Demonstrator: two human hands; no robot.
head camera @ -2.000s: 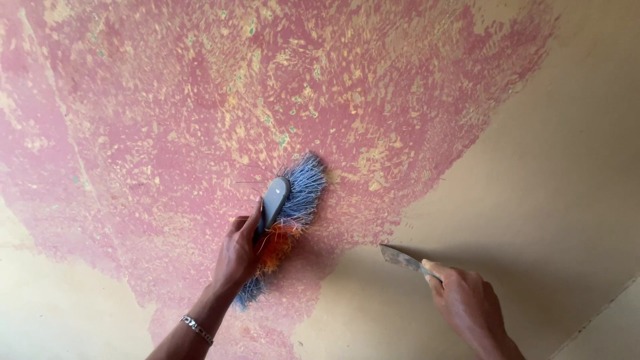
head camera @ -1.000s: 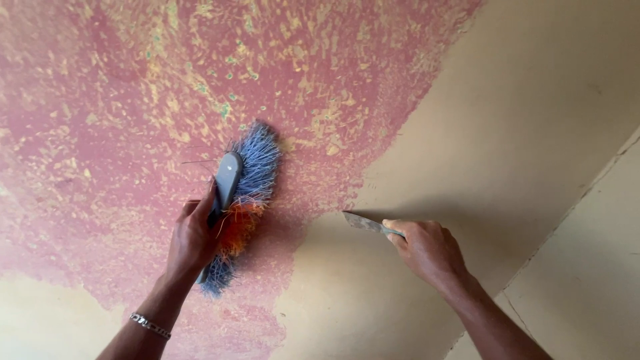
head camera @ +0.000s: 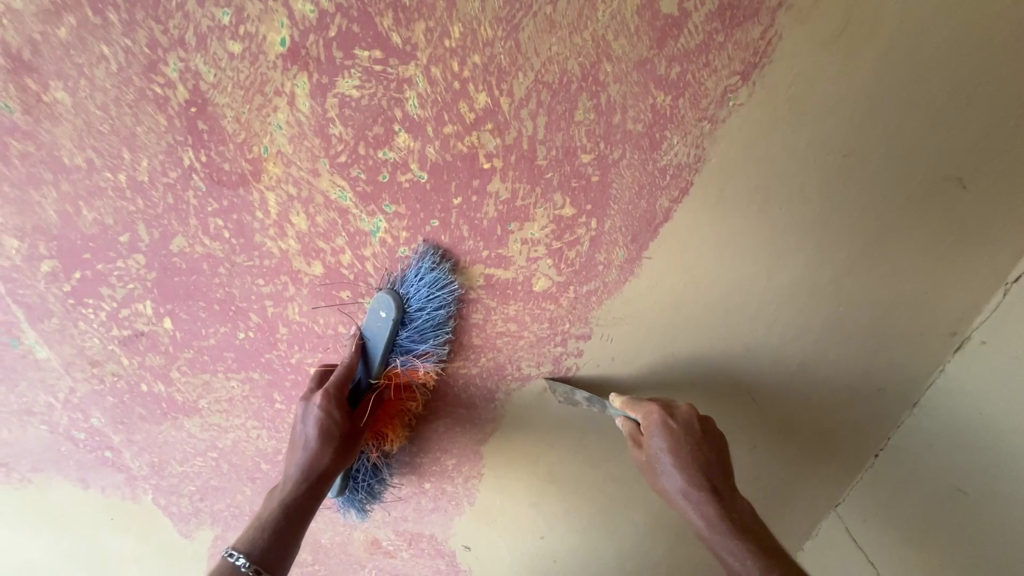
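My left hand [head camera: 324, 424] is closed around the grey plastic back of a brush [head camera: 428, 300] with blue and orange bristles. Its bristles face right, against or close to the pink, patchy part of the wall [head camera: 416, 192]. To the right, my right hand [head camera: 680, 448] grips a scraper [head camera: 582, 398] with a thin, smeared metal blade. The blade tip lies at the edge between the pink area and the beige paint [head camera: 760, 304]. My fingers hide most of the scraper's handle.
Beige and greenish flecks mottle the pink area. A cracked seam [head camera: 920, 400] runs diagonally down the right side, with a paler surface [head camera: 952, 480] beyond it and a thin crack branching there. More beige paint [head camera: 88, 528] shows at the lower left.
The view has shifted. Both hands keep hold of the brush and the scraper, and the scraper's tip stays near the same corner of the pink edge.
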